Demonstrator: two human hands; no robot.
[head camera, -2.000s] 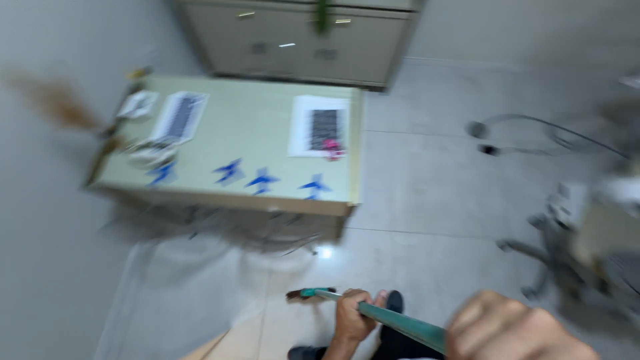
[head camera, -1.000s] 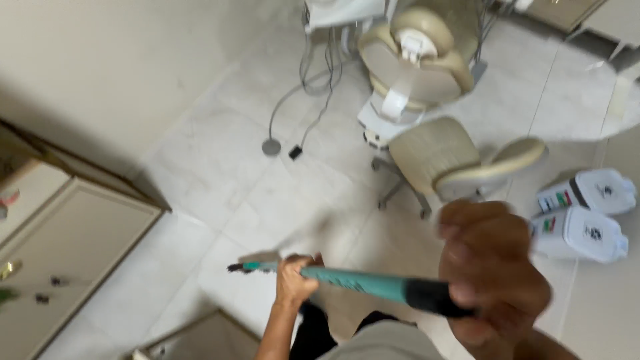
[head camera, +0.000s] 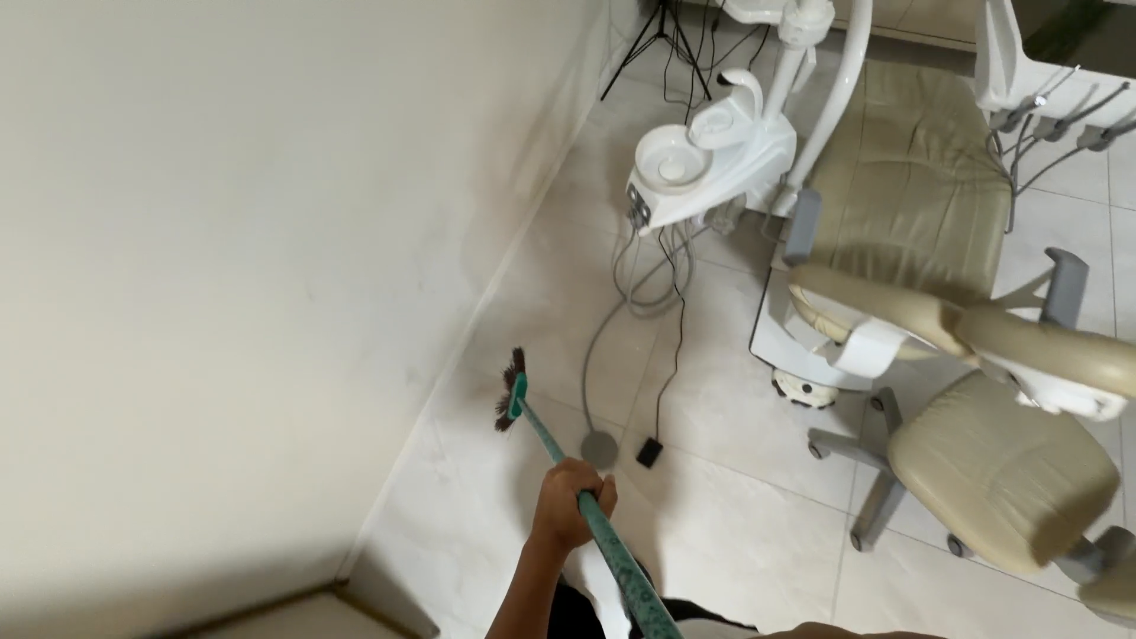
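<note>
My left hand is wrapped around the green handle of a broom, a little below the middle of the view. The handle runs from the bottom edge up to the broom head, whose dark bristles face the wall and lie over the tiled floor near its base. Of my right arm, only a sliver of skin shows at the bottom edge; the hand itself is out of the frame.
Right of the broom, a grey foot pedal and a black box lie on cables. A dental chair, its spittoon unit and a wheeled stool stand further right. A tripod stands at the back by the wall.
The view has swung from the desk to the wall and dental chair. My right hand, on the handle's upper end a second ago, has left the frame. My left hand still grips the handle.
</note>
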